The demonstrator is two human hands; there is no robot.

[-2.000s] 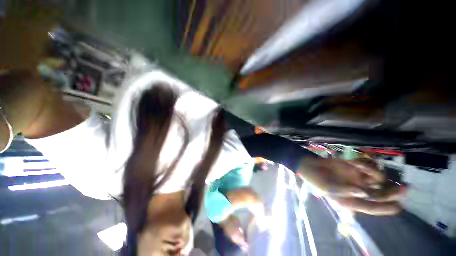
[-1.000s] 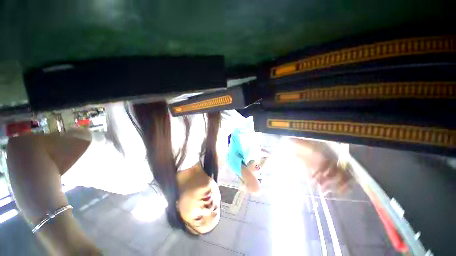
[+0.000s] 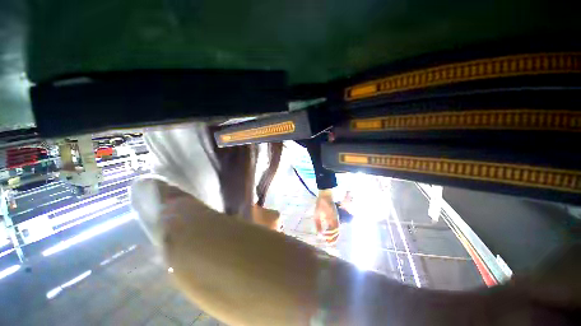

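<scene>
The picture is upside down, with ceiling lights low in the frame. Black bands with an orange ladder pattern point(image 3: 465, 120) lie close to the lens at the right, and a shorter patterned band end point(image 3: 258, 132) is left of them. A plain black block or band point(image 3: 159, 100) crosses the upper left. A large blurred bare forearm point(image 3: 255, 270) runs from a white sleeve towards the lower right; its hand cannot be made out. No hand in view can be told as my left or right hand.
A dark green surface point(image 3: 191, 38) fills the top. A person in white point(image 3: 185, 159) with long dark hair is behind the bands. Another hand point(image 3: 327, 219) with a dark sleeve shows at centre. Blurred red items point(image 3: 27, 156) lie far left.
The bare forearm has swung across the foreground, and the person's face is no longer visible. A dark-sleeved hand now shows at centre. The bands have barely moved since one second ago.
</scene>
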